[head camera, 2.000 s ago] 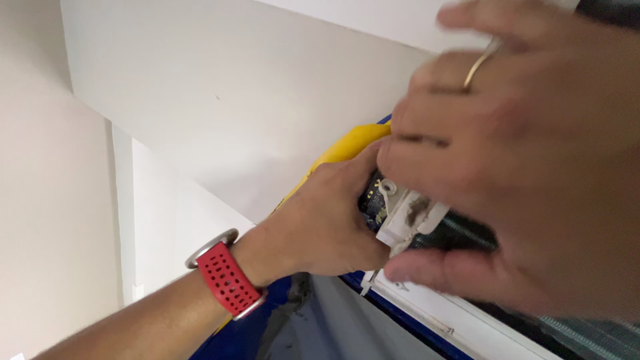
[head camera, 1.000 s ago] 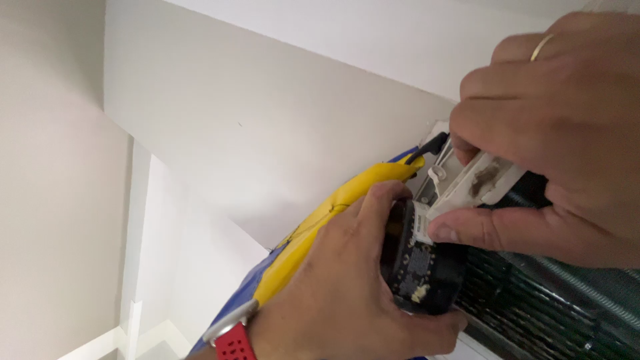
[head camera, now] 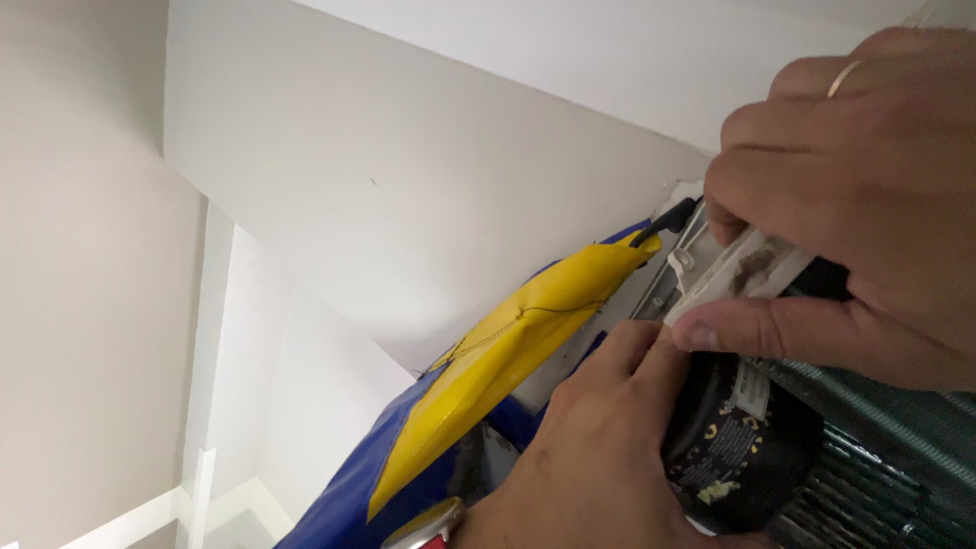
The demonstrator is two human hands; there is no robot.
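At the lower centre, my left hand [head camera: 595,450] is wrapped round a black cylindrical part [head camera: 743,450] that bears printing and a pale label. My right hand [head camera: 854,198] pinches a dirt-stained white plastic piece [head camera: 755,267] between thumb and fingers, just above the cylinder. My right thumb tip lies close to my left fingertips; whether they touch is unclear. Behind the cylinder are the dark green finned coil [head camera: 915,427] and the dark ribbed fan wheel [head camera: 854,488] of an air conditioner's indoor unit. My left fingers' undersides are hidden.
A yellow and blue plastic cover [head camera: 526,305] hangs along the unit, against the pale wall [head camera: 427,191]. A black cable end [head camera: 675,216] sticks out at the cover's top. White plastic frame parts [head camera: 681,261] lie beside my right fingers. A watch [head camera: 431,526] is on my left wrist.
The black cylinder, mostly hidden behind my hands two seconds ago, now shows plainly in my left hand. The white piece remains at my right hand. The view has shifted.
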